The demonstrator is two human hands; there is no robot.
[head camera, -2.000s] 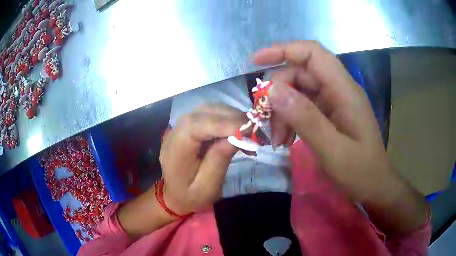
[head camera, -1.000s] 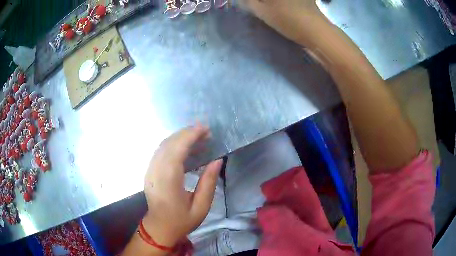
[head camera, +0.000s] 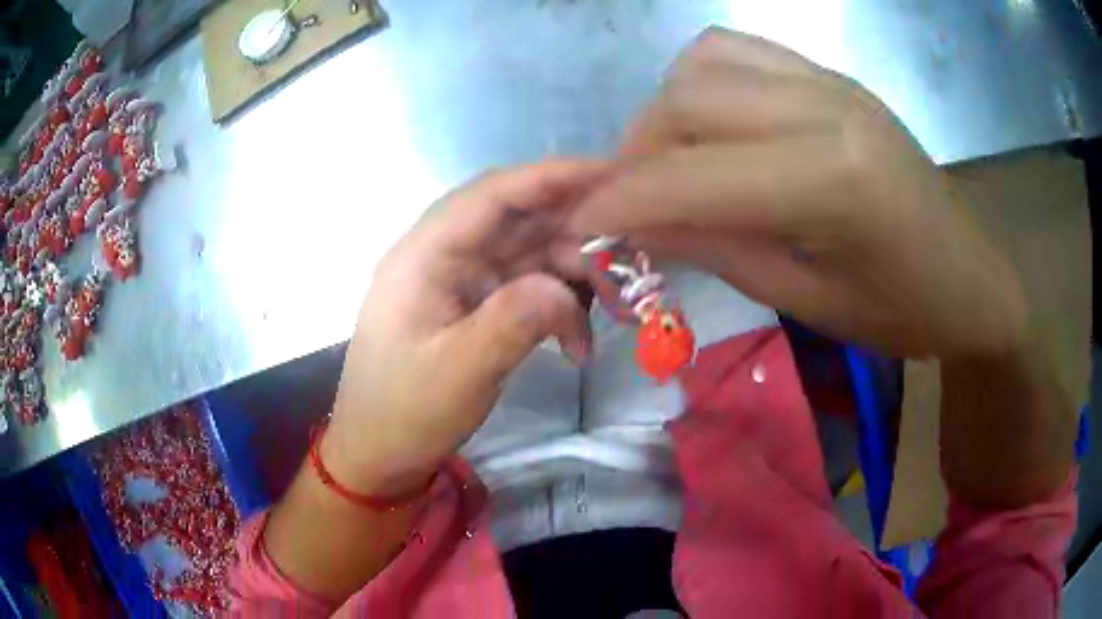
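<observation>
A small figurine (head camera: 663, 339) hangs head-down at the fingertips, its red head lowest, its white body above and the edge of its white base at the top. My right hand (head camera: 786, 181) reaches over from the right, with bent fingers on the figurine's base end. My left hand (head camera: 453, 314) is beside it on the left, palm turned inward, thumb a little apart from the figurine. The fingertips of both hands meet and overlap above the base, so the exact grip of the left fingers is hidden.
A figurine pile (head camera: 73, 206) lies on the metal bench (head camera: 290, 242) at left. A brown pad (head camera: 230, 91) with a round white glue dish (head camera: 267, 36) is at the upper left. Below the bench edge is a blue bin of small red pieces (head camera: 175, 508). A cardboard sheet (head camera: 1045, 278) is at right.
My right hand has come back from the far bench to my left hand, and a head-down figurine now shows between them. The view has shifted, so the row of figurines at the far bench is gone.
</observation>
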